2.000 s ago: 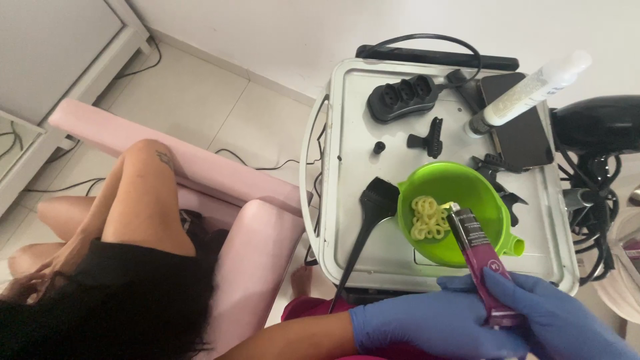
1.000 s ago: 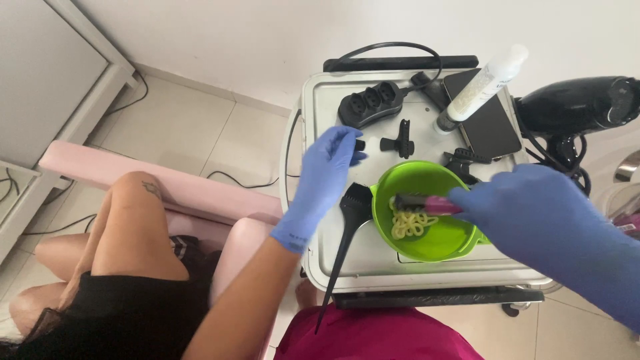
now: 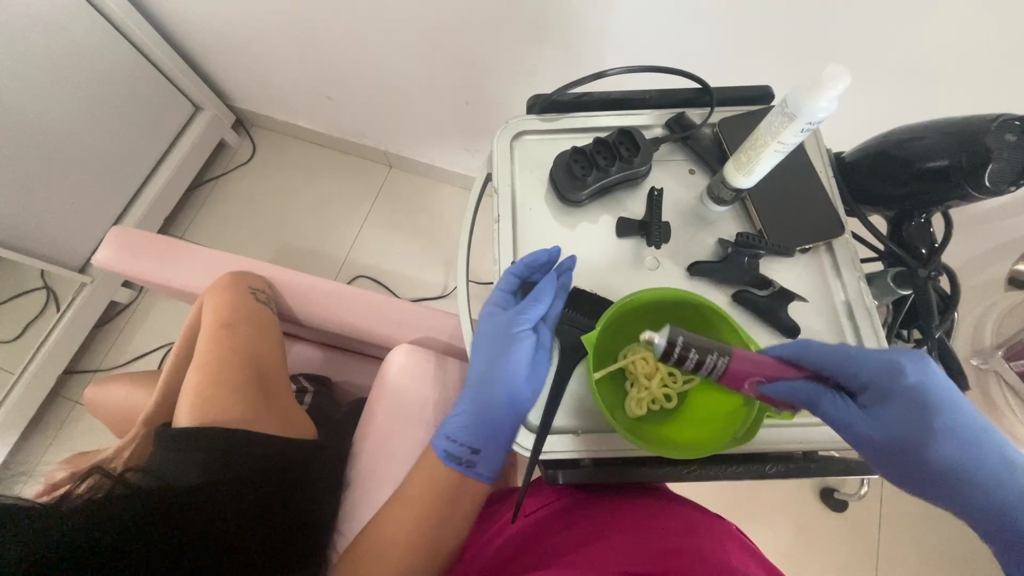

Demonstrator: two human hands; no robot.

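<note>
My left hand (image 3: 516,344), in a blue glove, is over the tray's left edge, fingers drawn together around a small dark piece, apparently a cap, mostly hidden. My right hand (image 3: 864,400), also gloved, grips a magenta and dark squeeze tube (image 3: 752,372) over a green plastic bowl (image 3: 696,424). The tube's open metal nozzle points left, with pale cream at its tip. Coils of pale yellow cream (image 3: 652,384) lie in the bowl. A black tint brush (image 3: 566,344) lies between my left hand and the bowl, its pointed handle past the tray's front edge.
The trolley tray (image 3: 520,152) holds a black power strip (image 3: 600,164), hair clips (image 3: 652,220), a dark phone (image 3: 792,192) and a white bottle (image 3: 776,136). A black hair dryer (image 3: 928,160) hangs at right. A seated person (image 3: 232,360) is at left beside pink upholstery (image 3: 280,288).
Two seconds ago both hands were at the tube; my left hand has since moved left to the small black cap, which no longer shows on the tray. The right hand keeps the tube over the bowl.
</note>
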